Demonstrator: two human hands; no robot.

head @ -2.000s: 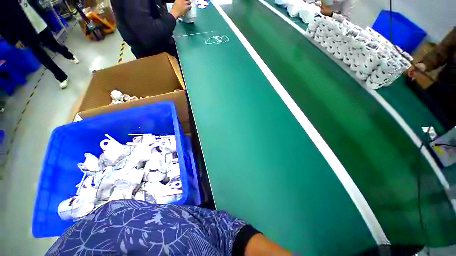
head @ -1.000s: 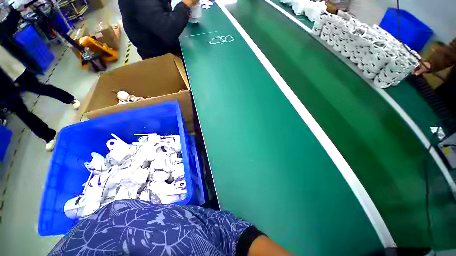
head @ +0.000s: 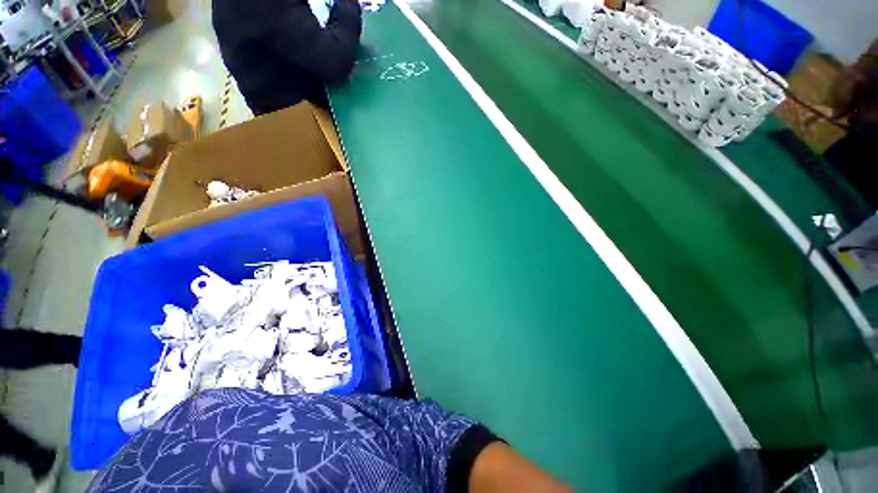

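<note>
Neither of my hands is in the picture. Only my patterned blue sleeve and a bare part of my arm show at the bottom edge; the hand beyond is cut off. A deep blue plastic bin (head: 96,337) stands beside the bench, nearest in front of me. Loose white plastic parts (head: 255,332) lie jumbled in it. The green bench top (head: 472,279) runs forward beside the bin.
A cardboard box (head: 250,149) with a few white parts stands behind the bin. A person in dark clothes (head: 289,48) is at the bench beyond. Stacked white parts (head: 684,77) stand across the green conveyor belt (head: 597,164). A pallet jack (head: 120,180) is at left.
The view has shifted slightly. The walking person at left has moved towards the lower left and is now mostly out of view. The hand by the stacked white parts has drawn away.
</note>
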